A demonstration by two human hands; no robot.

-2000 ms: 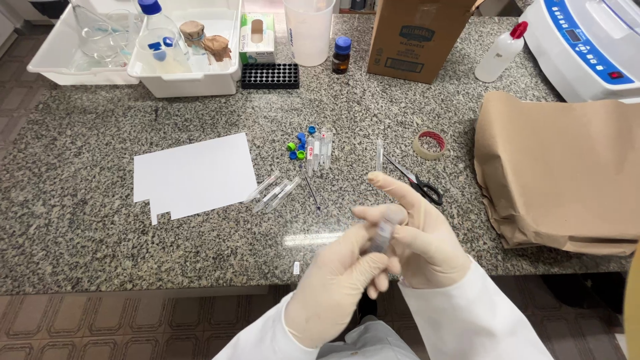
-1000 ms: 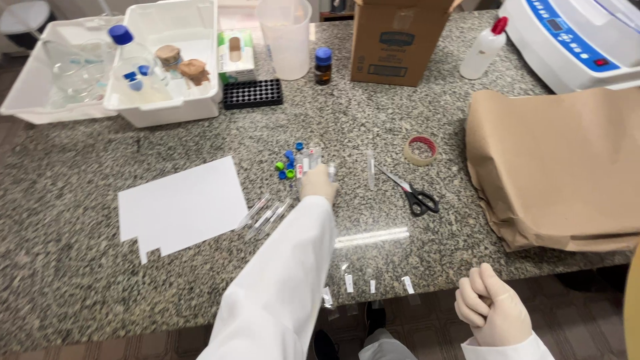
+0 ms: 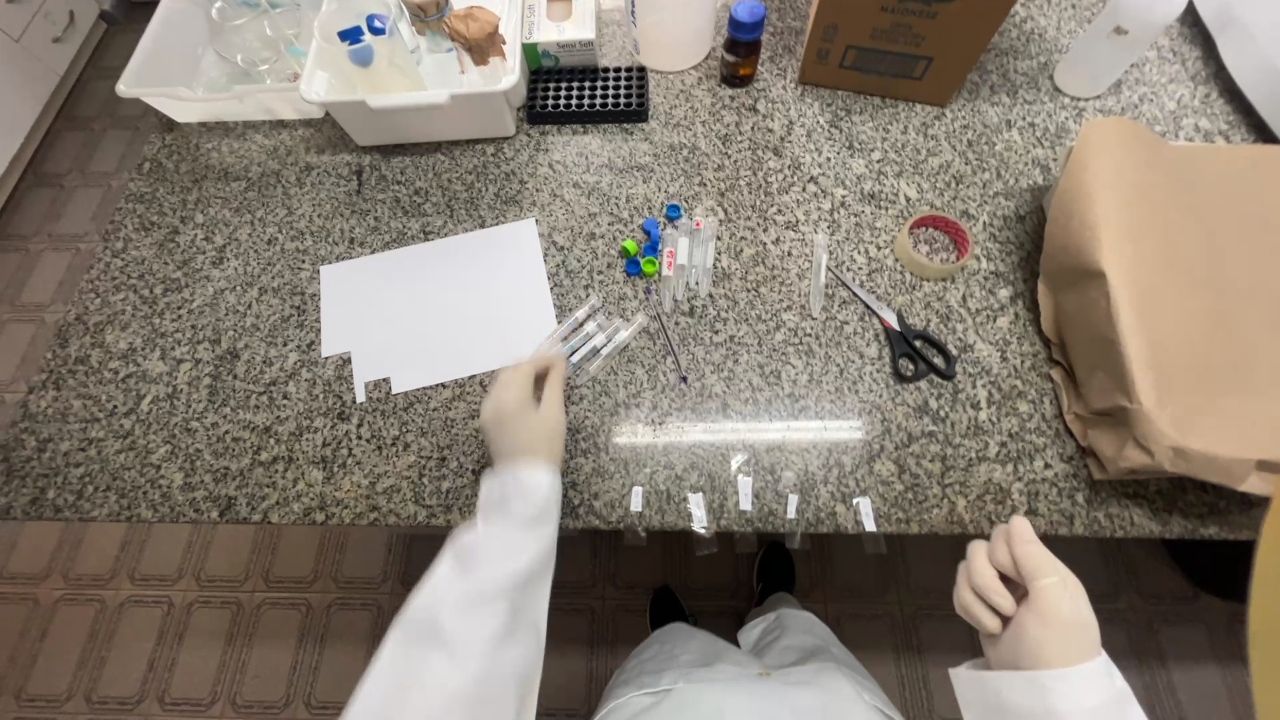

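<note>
My gloved left hand [image 3: 524,408] is at the lower right corner of a notched white paper sheet [image 3: 440,305], its fingertips by a group of clear plastic tubes [image 3: 597,342]; whether it grips one is unclear. My gloved right hand [image 3: 1025,595], fingers curled, hovers past the counter's front edge and shows nothing in it. More capped-off tubes [image 3: 690,258] lie side by side near blue and green caps [image 3: 650,245]. A pen [image 3: 667,335] lies between the two groups. A single tube [image 3: 819,275] lies left of black-handled scissors [image 3: 900,335]. Small taped labels [image 3: 745,492] line the front edge.
A tape roll [image 3: 935,245] lies beyond the scissors. Brown paper [image 3: 1170,300] covers something at right. Along the back stand white tubs [image 3: 430,115], a black tube rack [image 3: 587,95], an amber bottle [image 3: 741,45], a cardboard box [image 3: 900,50] and a plastic bottle [image 3: 1115,45].
My hands were together two seconds ago. My left hand then reached to the tubes by the caps, and has since moved to the tubes beside the paper. My right hand stays near the front edge.
</note>
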